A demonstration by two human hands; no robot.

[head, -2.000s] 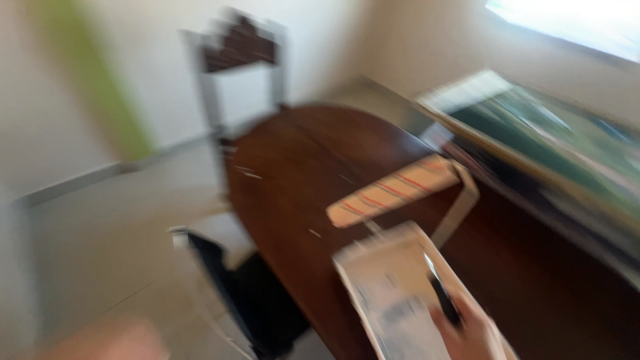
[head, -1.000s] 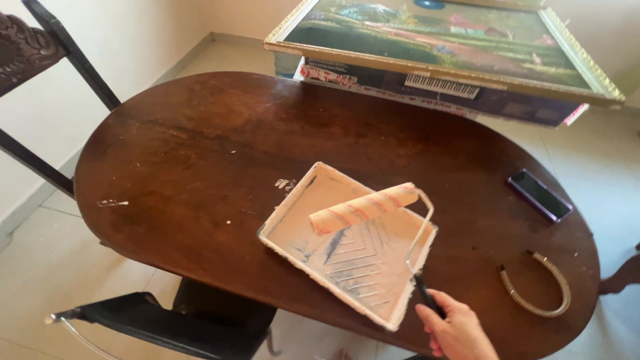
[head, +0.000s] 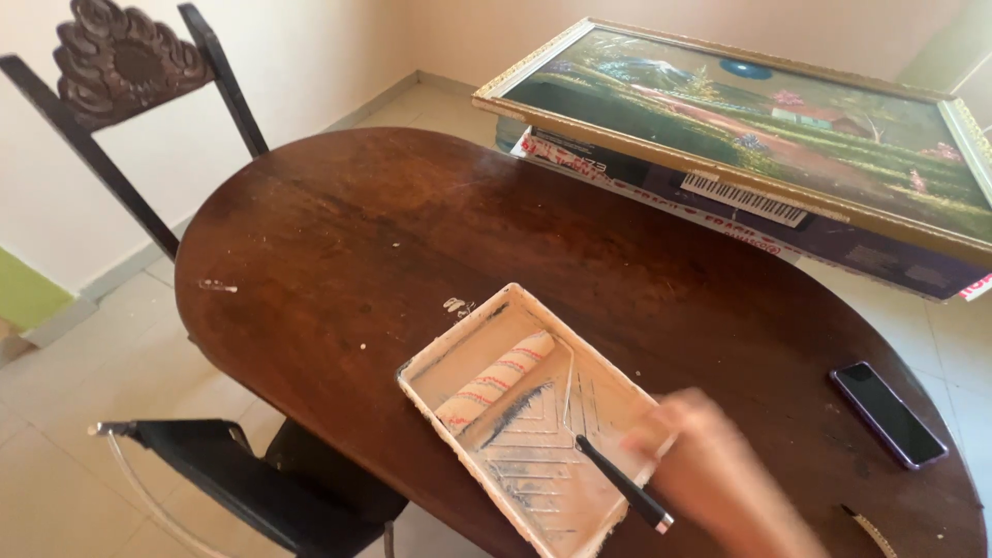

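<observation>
A paint tray (head: 535, 496) coated with pale peach paint lies on the dark wooden table, its ribbed ramp toward me. In its well rests a striped paint roller (head: 500, 381), and the roller's black handle (head: 620, 479) lies over the ramp and past the tray's near right edge. My right hand (head: 678, 434), blurred, is at the tray's right rim, apart from the handle; whether its fingers grip the rim cannot be told. My left hand is out of view.
A smartphone (head: 889, 415) and part of a curved, headband-like thing (head: 869, 531) lie on the table (head: 372, 217) at right. Behind it, a framed landscape painting (head: 744, 116) rests on a large box (head: 659, 182). A carved chair (head: 136, 66) and a black chair (head: 240, 480) stand at left.
The roller, held by its black handle in my right hand one second ago, now lies in the tray, released. My right hand has moved to the tray's right rim.
</observation>
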